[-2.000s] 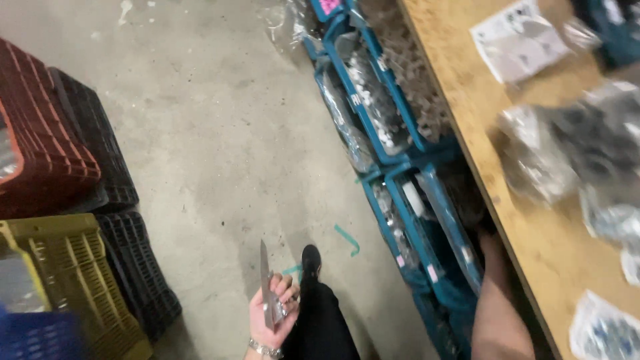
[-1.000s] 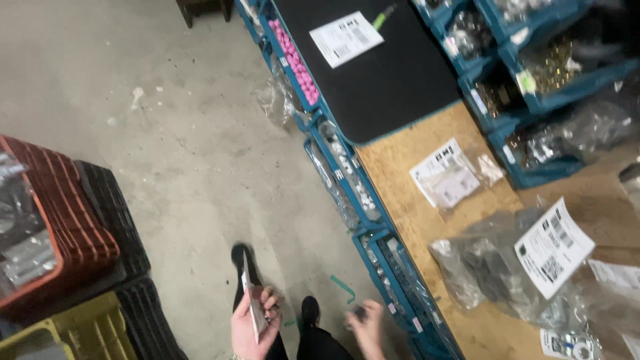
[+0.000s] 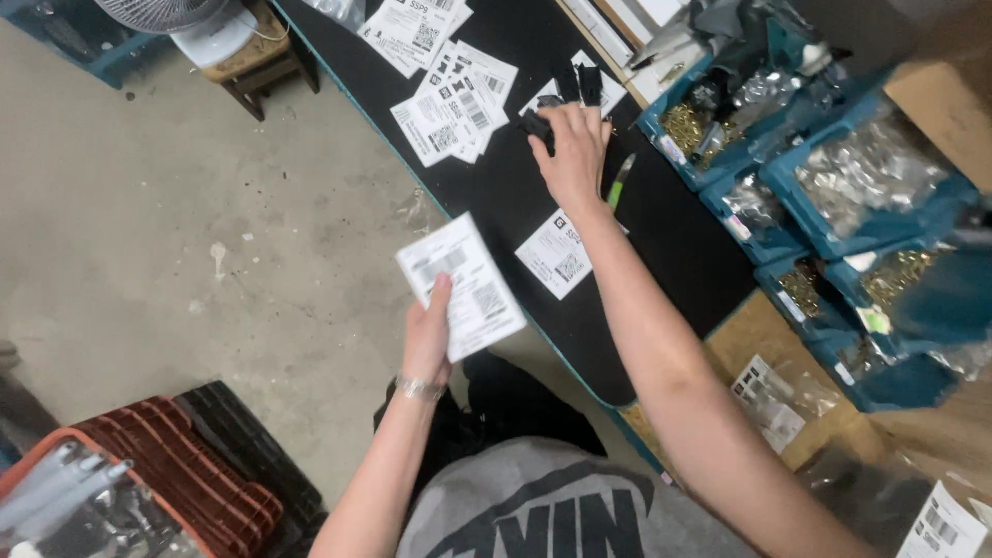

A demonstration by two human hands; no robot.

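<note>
My left hand grips a stack of white printed labels, thumb on top, held off the left edge of the black-topped table. My right hand reaches over the tabletop, its fingertips at some small black items beside white labels; whether it holds one cannot be told. Left of it, several printed labels lie fanned out. A green-handled knife rests just right of my right wrist. Partly beneath my right forearm lies another printed label.
Teal bins with brass screws and bagged parts line the right side. At the upper left a fan stands on a wooden stool. A red plastic crate with bagged parts is at the lower left. Bagged parts lie on the wooden surface.
The view has swung to the black tabletop. My left hand now grips a stack of labels. My right hand, low beside the bins a second ago, is now stretched over the tabletop.
</note>
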